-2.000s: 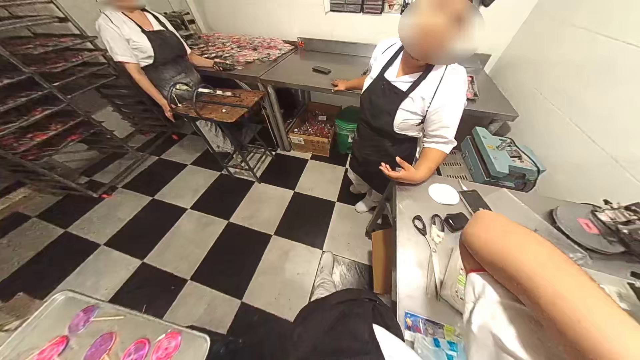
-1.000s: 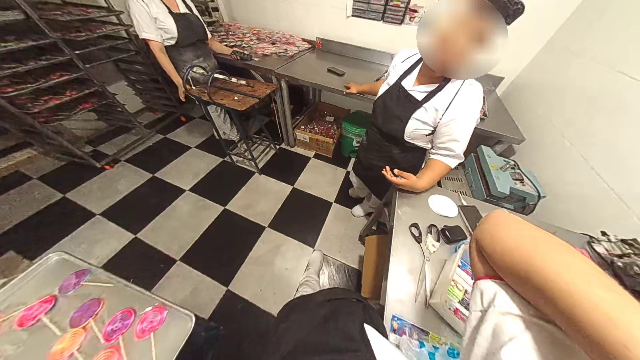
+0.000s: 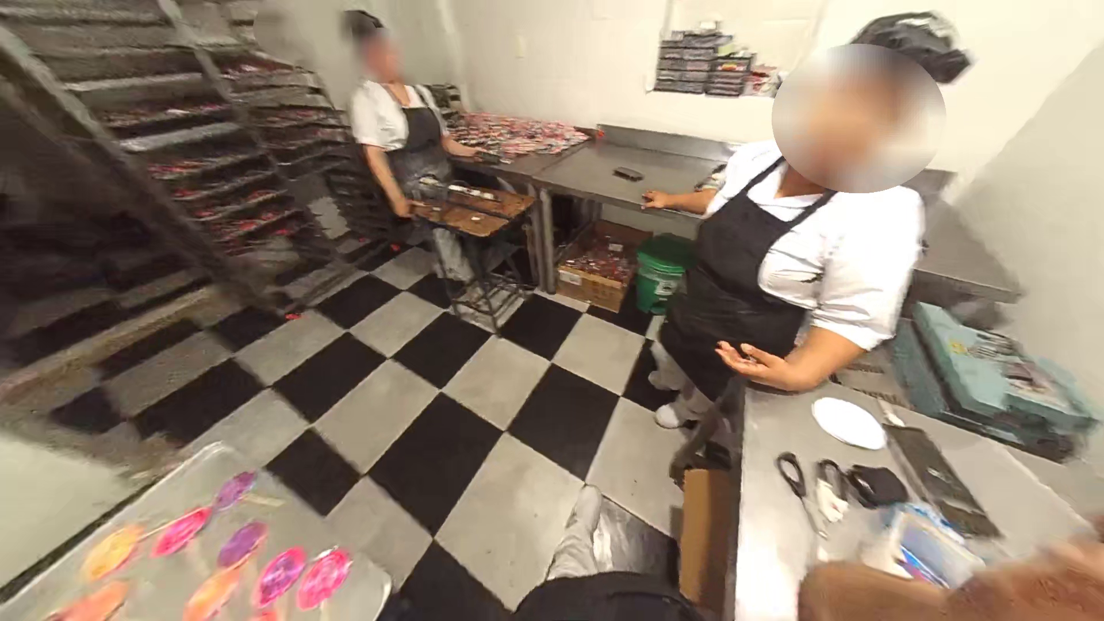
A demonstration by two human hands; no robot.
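A bare arm, blurred, crosses the lower right corner over the metal table (image 3: 776, 535); its hand does not show clearly, and neither of my hands can be made out. Near that arm lie black-handled scissors (image 3: 802, 492), a second pair with a light wrapping (image 3: 831, 492), a black pouch-like object (image 3: 876, 486), a plastic package (image 3: 936, 548), a dark flat strip (image 3: 940, 479) and a white disc (image 3: 849, 423). At the lower left, a metal tray (image 3: 358, 561) holds several swirled lollipops (image 3: 280, 576) in pink, purple and orange.
A person in a black apron (image 3: 742, 267) stands at the table's far end; another stands behind a small wooden-topped stand (image 3: 483, 211). Tall tray racks (image 3: 198, 164) line the left. A green bucket (image 3: 664, 272) and a cardboard box (image 3: 598, 266) sit under the back counter (image 3: 638, 172).
The view has shifted, showing more of the lollipop tray and the back wall. The bare arm sits lower in the frame, and more of the table's right side is visible.
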